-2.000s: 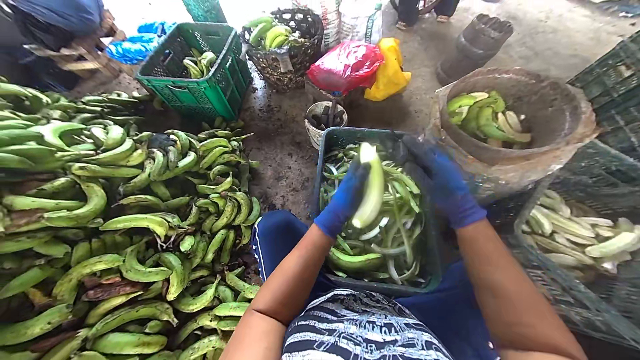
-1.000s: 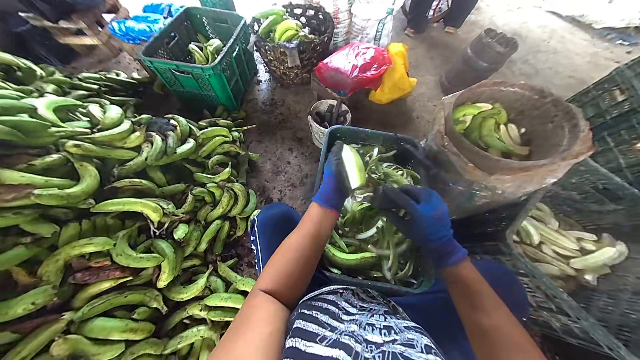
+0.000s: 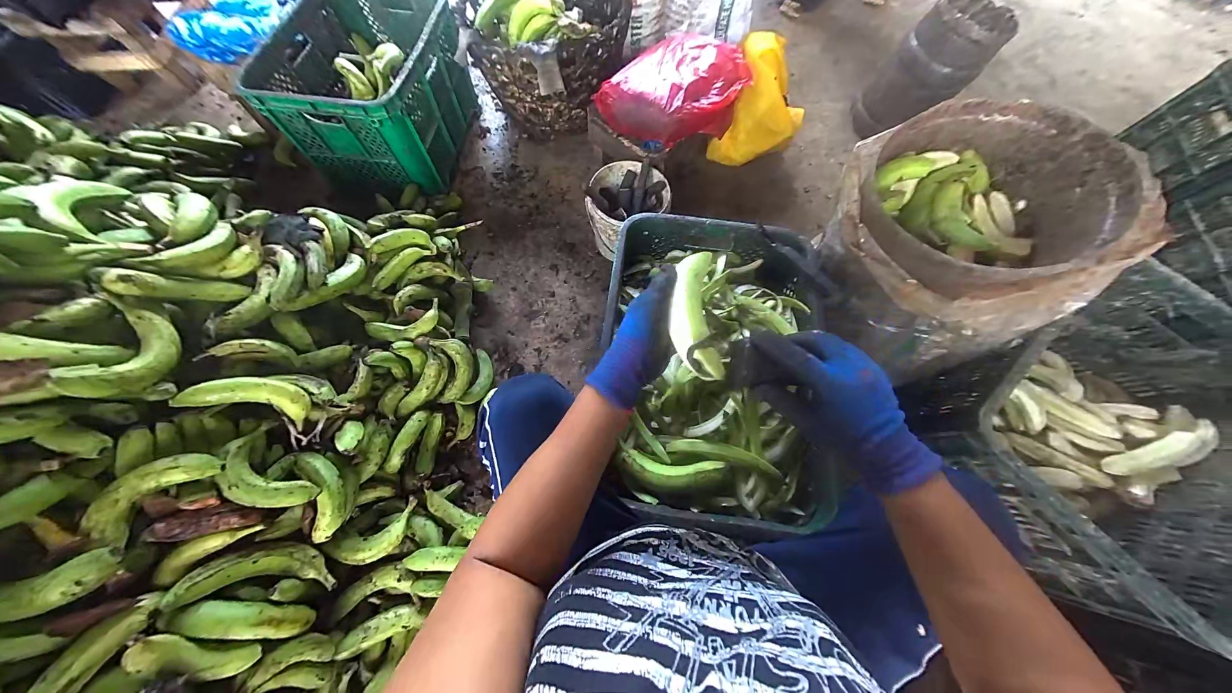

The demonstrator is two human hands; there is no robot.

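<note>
My left hand (image 3: 637,339), in a blue knit glove with dark fingers, is closed around a partly peeled green plantain (image 3: 689,313). Pale flesh shows along its upper side. My right hand (image 3: 833,399), gloved alike, is at the plantain's lower end with fingers bent together; whether it grips a tool or a strip of peel is hidden. Both hands are above a dark plastic crate (image 3: 626,279) between my knees. Green peel strips (image 3: 741,462) fill the crate, and a curved green piece (image 3: 674,474) lies on them near the left side.
Green plantains (image 3: 241,395) are heaped at left. Behind stand a green crate (image 3: 366,144), a basket (image 3: 549,87), a small bucket (image 3: 604,223) and red (image 3: 674,87) and yellow bags (image 3: 765,106). At right are a lined drum (image 3: 1088,212) holding green pieces and a crate of peeled plantains (image 3: 1073,423).
My left hand still holds the plantain over the crate. My right hand, apart from the plantain one second ago, is now close against its lower end.
</note>
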